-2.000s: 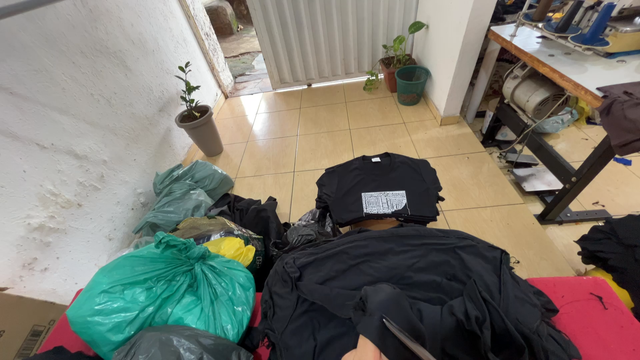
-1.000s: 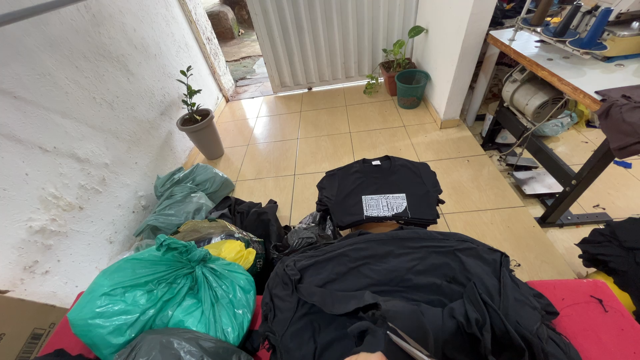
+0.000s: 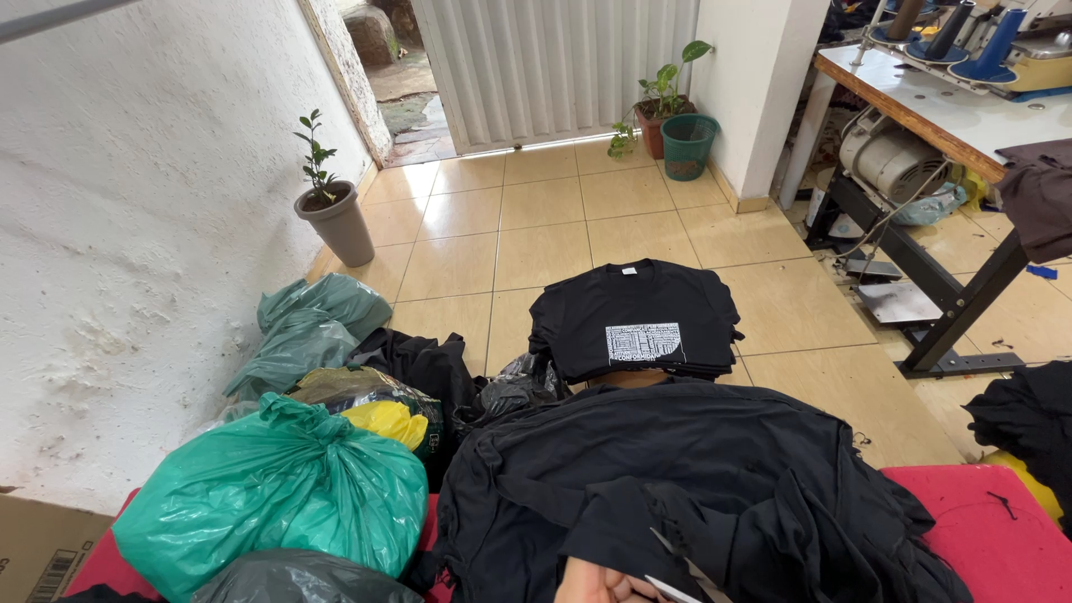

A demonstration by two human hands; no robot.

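At the bottom of the head view my left hand has its fingers curled on the edge of a black fabric garment, which lies heaped on a red padded surface. Just right of those fingers, the metal blades of scissors stand apart beside the cloth, pointing up and left. The hand on the scissors and their handles are out of frame. Beyond the heap sits a stack of folded black T-shirts, the top one with a white printed patch.
A tied green plastic bag and a grey plastic bag lie at the left on the red padded surface. Potted plants stand on the tiled floor. A sewing machine table is at the right; a cardboard box is lower left.
My left hand has come further into view, holding up a fold of the black fabric. The scissor blades, lower right of that fold, now show apart.
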